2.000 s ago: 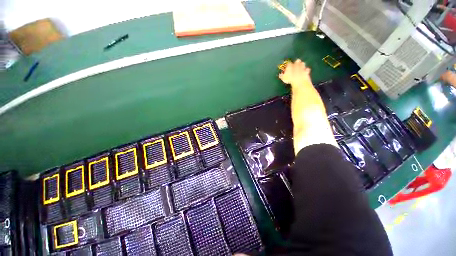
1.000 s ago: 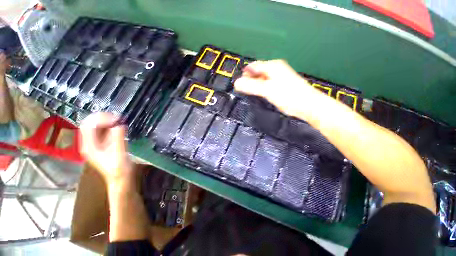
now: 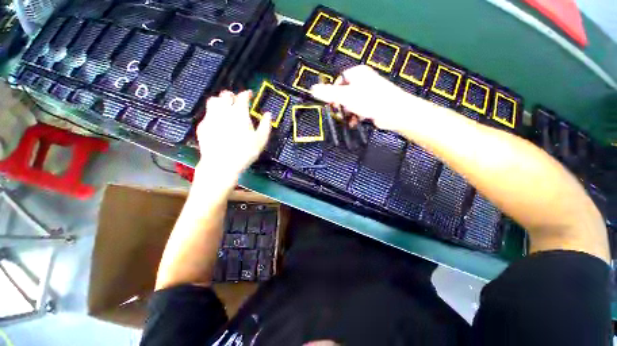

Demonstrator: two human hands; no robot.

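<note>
A black tray (image 3: pixel 379 159) with ribbed pockets lies on the bench. Its upper row holds several yellow-outlined frames (image 3: pixel 415 69). Another yellow frame (image 3: pixel 306 79) lies in the middle row, partly behind my right fingers. My right hand (image 3: pixel 344 94) is over the tray's left part, closed on a small bunch of dark-edged frames (image 3: pixel 344 127). My left hand (image 3: pixel 233 128) is at the tray's left edge, thumb and fingers apart, beside a yellow frame (image 3: pixel 270 105) at the first lower pocket. One more yellow frame (image 3: pixel 308 124) lies slightly askew to its right.
A stack of empty black trays (image 3: pixel 145 64) stands at the left. An open cardboard box (image 3: pixel 128 250) with black trays inside is below the bench edge. A red stool (image 3: pixel 54 159) is at the lower left. A red block (image 3: pixel 561 17) lies beyond the pale rail (image 3: pixel 514 13).
My right hand, earlier reaching far right and then over the upper row, is now lower with a bunch of frames. My left hand moved right to the tray. More frames show at the tray's left end.
</note>
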